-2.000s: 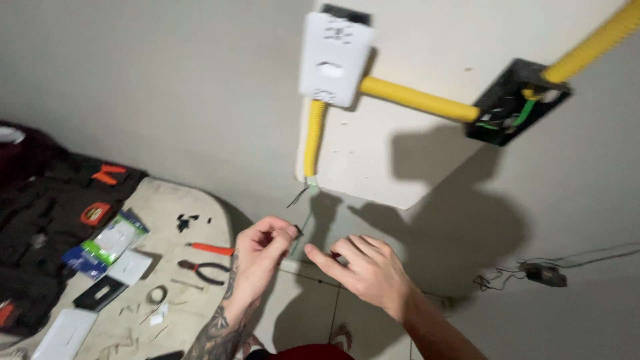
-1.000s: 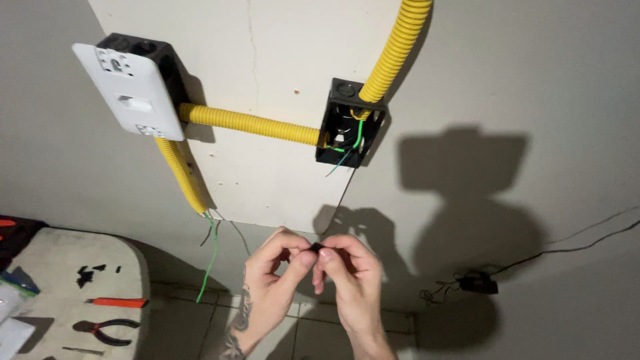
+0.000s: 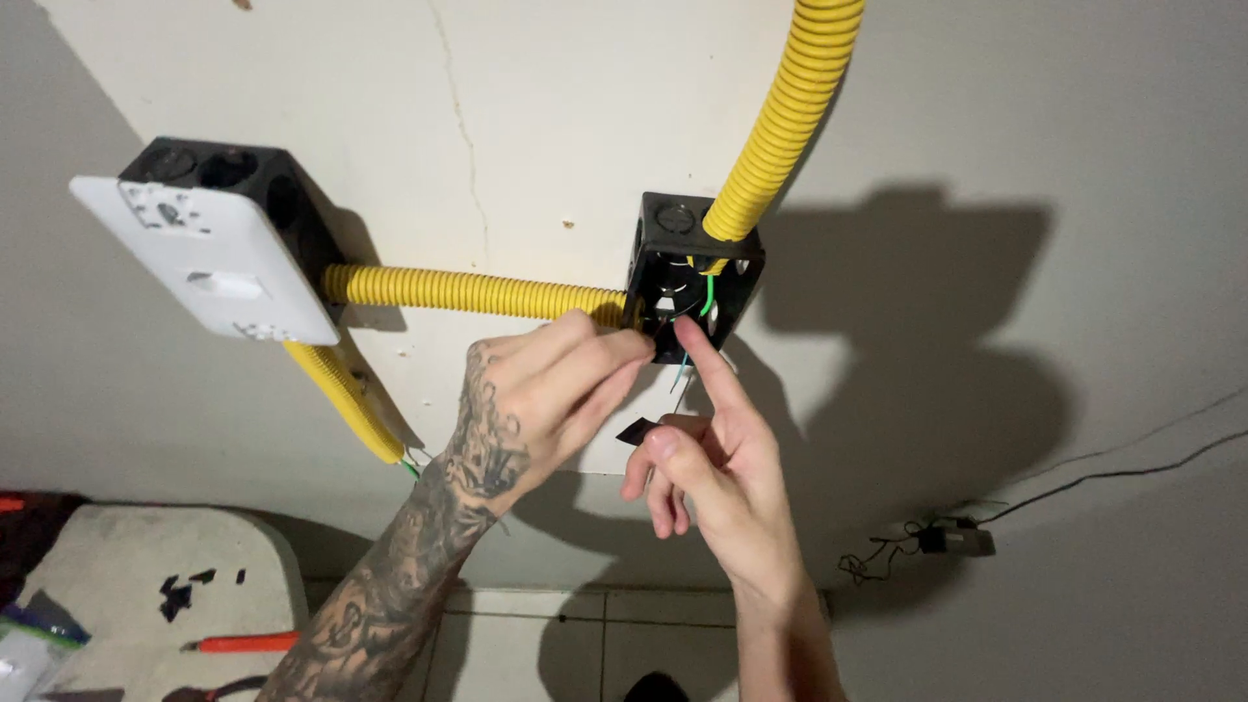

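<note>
My left hand (image 3: 561,390) is at the lower left edge of a black electrical box (image 3: 682,219), its fingertips pinched together near the wires; whether they hold a wire cannot be told. My right hand (image 3: 726,448) has its index finger extended into the box, touching or close to the wires. A small piece of black tape (image 3: 639,431) is held between its thumb and curled fingers. A green wire (image 3: 709,294) bends down inside the box, and a thin blue wire (image 3: 681,370) sticks out below. Yellow corrugated conduits (image 3: 478,292) enter from the left and from above.
A white switch plate (image 3: 210,263) covers another black box at left, with a conduit (image 3: 343,400) hanging below it. At lower left, a pale table (image 3: 146,546) bears black scraps (image 3: 175,597) and an orange-handled tool (image 3: 244,643). A dark device with cables (image 3: 955,538) is at the right wall.
Both hands have moved up to the open black box; a second ago they were together below it. The black piece, then between both hands, is now in the right one.
</note>
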